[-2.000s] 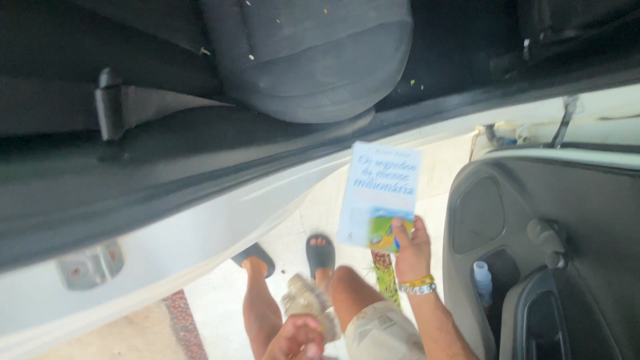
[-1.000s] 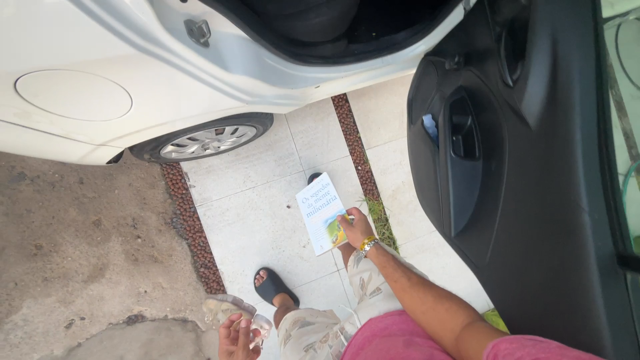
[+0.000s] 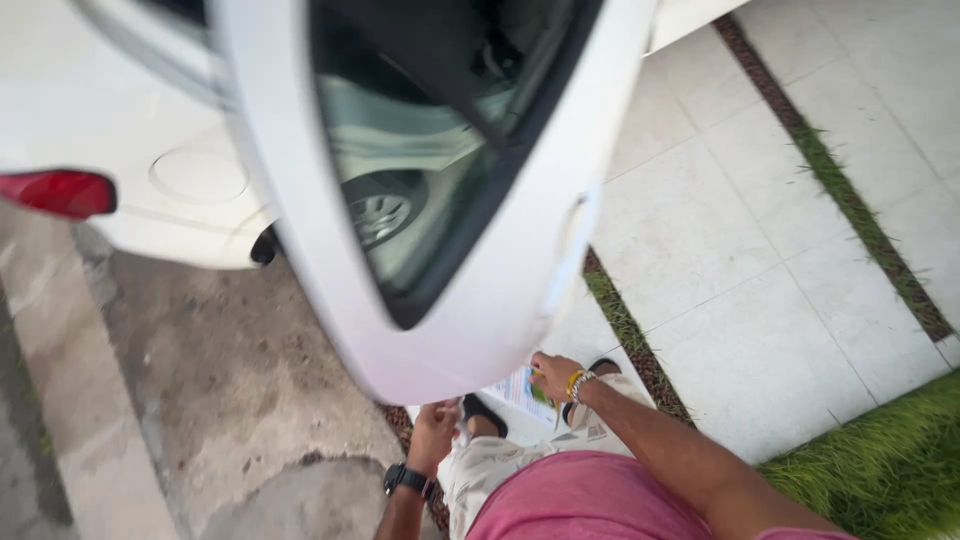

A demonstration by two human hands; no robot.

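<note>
My right hand [image 3: 553, 375], with a yellow band and a chain bracelet at its wrist, grips a paperback book [image 3: 523, 391] by its edge, low in front of my legs. The upper part of the book is hidden behind the lower edge of the white car door [image 3: 450, 356]. My left hand [image 3: 435, 433], with a black watch on the wrist, is beside the door's bottom corner. Its fingers are curled around something small and clear or whitish that I cannot make out. Whether it touches the door is not plain.
The white car body [image 3: 172, 217] with its red tail light [image 3: 64, 193] stands at the left. Pale paving tiles [image 3: 720, 300] with grass strips [image 3: 840, 176] lie at the right, rough concrete [image 3: 225, 360] at the left, and a lawn [image 3: 892, 465] at the lower right.
The view has swung from the car's interior to the outside of the door. The book stays in my right hand. The door's inner panel showed before; now its outer side and window face me.
</note>
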